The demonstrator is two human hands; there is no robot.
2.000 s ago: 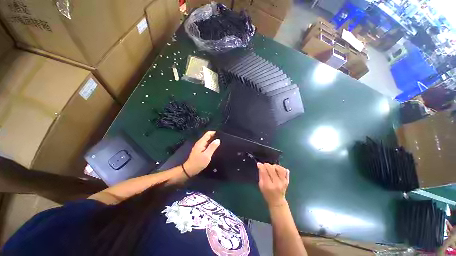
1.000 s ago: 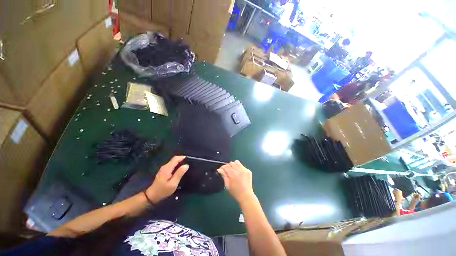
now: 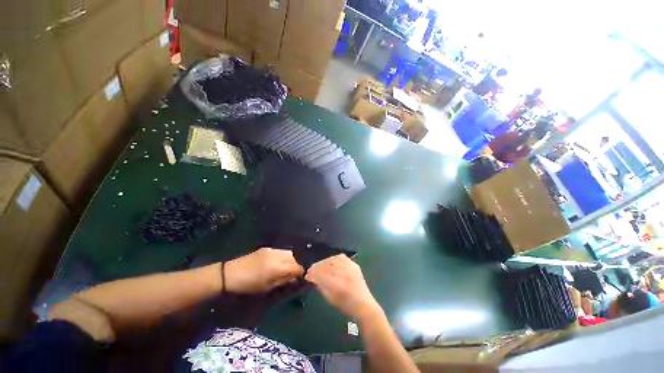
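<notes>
My left hand [image 3: 263,270] and my right hand [image 3: 339,280] are close together near the table's front edge. Both are closed on a black panel [image 3: 320,253], which shows dark between and behind them; its lower part is hard to make out. The small part at my fingertips is hidden. Beyond it lie a dark panel pile [image 3: 291,193] and a fanned stack of grey-black panels [image 3: 309,144], the end one with a rounded outline. A tangled pile of black cords [image 3: 177,218] lies to the left.
A clear bag of black parts [image 3: 236,89] stands at the far end. A pale yellow pad [image 3: 205,144] and white bits lie left. Black panel stacks [image 3: 472,232] stand right, beside a carton [image 3: 520,195]. Cartons [image 3: 87,124] wall the left side. A person [image 3: 632,302] is at far right.
My hands have come together and moved nearer to me, and my left forearm now reaches across more. The panel between them was edge-on and now shows as a dark shape. The view shifted slightly.
</notes>
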